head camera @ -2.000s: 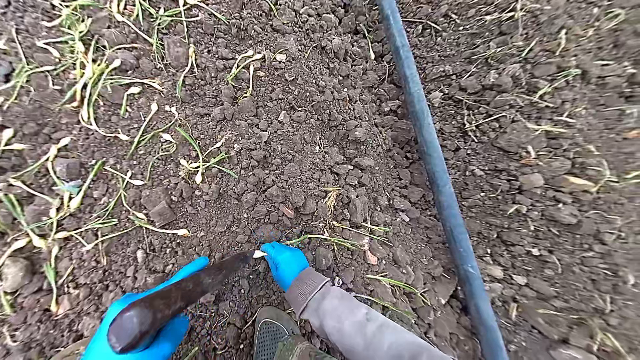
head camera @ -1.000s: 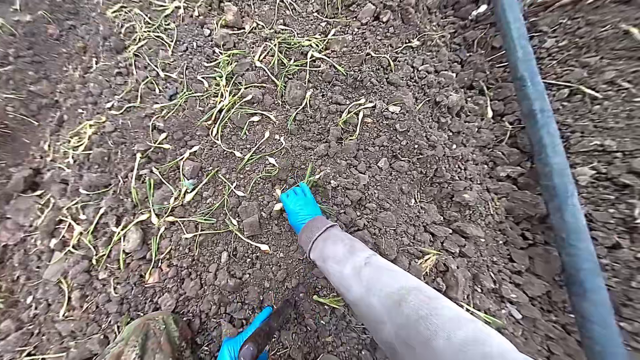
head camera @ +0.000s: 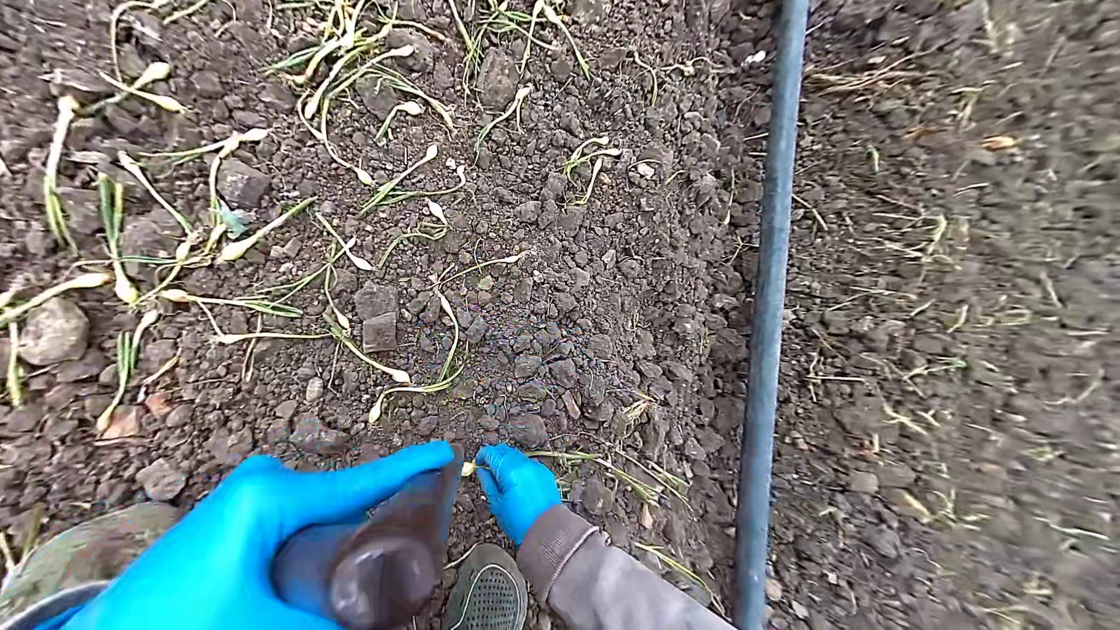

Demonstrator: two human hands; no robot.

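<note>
My left hand [head camera: 249, 542], in a blue glove, grips a dark brown hand tool [head camera: 385, 569] at the lower left. The tool's rounded handle end faces the camera and its narrow far end points at the soil; its tip is hidden. Just right of it, my right hand [head camera: 518, 490], also in a blue glove, pinches a small pale bulb [head camera: 469, 469] between its fingertips, close beside the tool. Uprooted bulb seedlings [head camera: 341, 302] with green leaves lie scattered on the soil ahead and to the left. Green shoots [head camera: 630, 477] show right of my right hand.
A grey-blue pipe [head camera: 768, 289] runs lengthwise on the ground to the right. Cloddy soil [head camera: 560, 350] lies between it and the seedlings. A large stone [head camera: 54, 331] sits at the left. My shoe [head camera: 488, 591] is close below the hands.
My right hand, reaching among the scattered seedlings a second ago, is now back beside the tool with a bulb. The left hand and tool show larger and higher in view. The view has shifted.
</note>
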